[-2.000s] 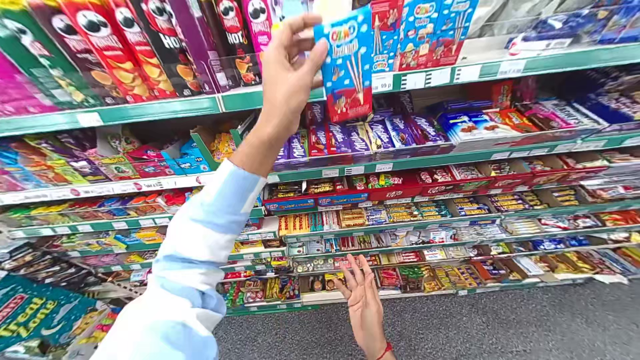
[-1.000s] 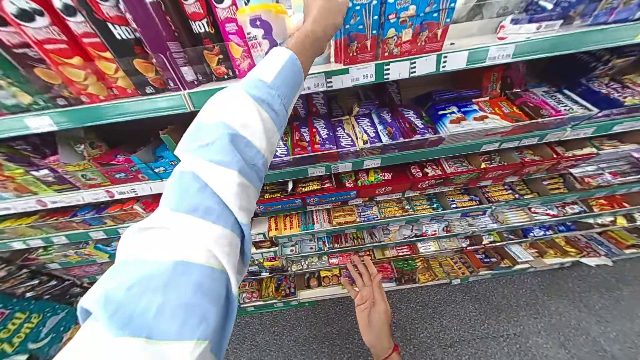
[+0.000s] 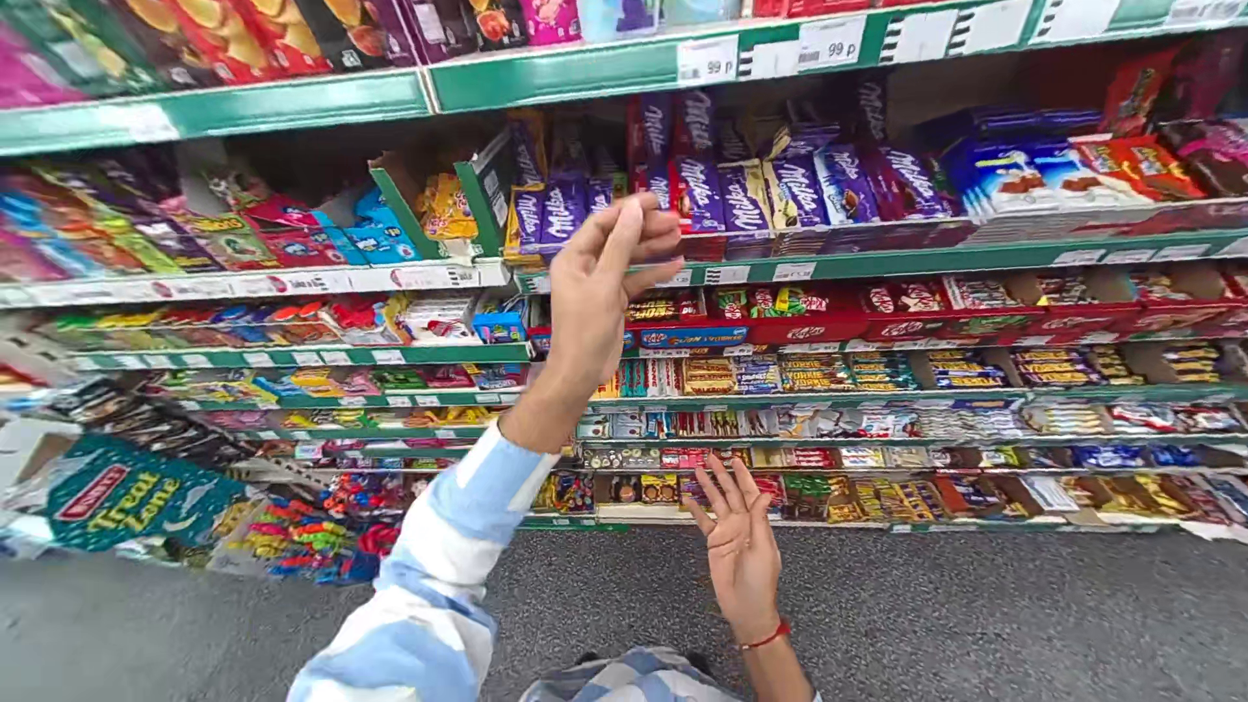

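Note:
My left hand (image 3: 595,292), in a blue and white striped sleeve, is raised in front of the shelf of purple Milka chocolate bars (image 3: 751,195). Its fingers are loosely bent and spread a little, with nothing seen between them. Lower down, my right hand (image 3: 741,546) hangs over the floor with its palm up and fingers apart, holding nothing; a red band circles its wrist. Behind its fingertips lie the bottom shelves of wrapped sweets. Red KitKat boxes (image 3: 809,331) stand on the shelf just below the Milka bars.
A green upper shelf edge (image 3: 604,66) with price labels crosses the top, bearing Pringles-style tubes (image 3: 283,34). Bags of sweets (image 3: 322,219) fill the left shelf. A teal Treat Zone display (image 3: 136,497) stands on the grey floor (image 3: 877,604) at lower left.
Two seconds ago my left hand held a blue biscuit-stick box at the top shelf; now it is empty and lower. The view has tilted down. My right hand remains open.

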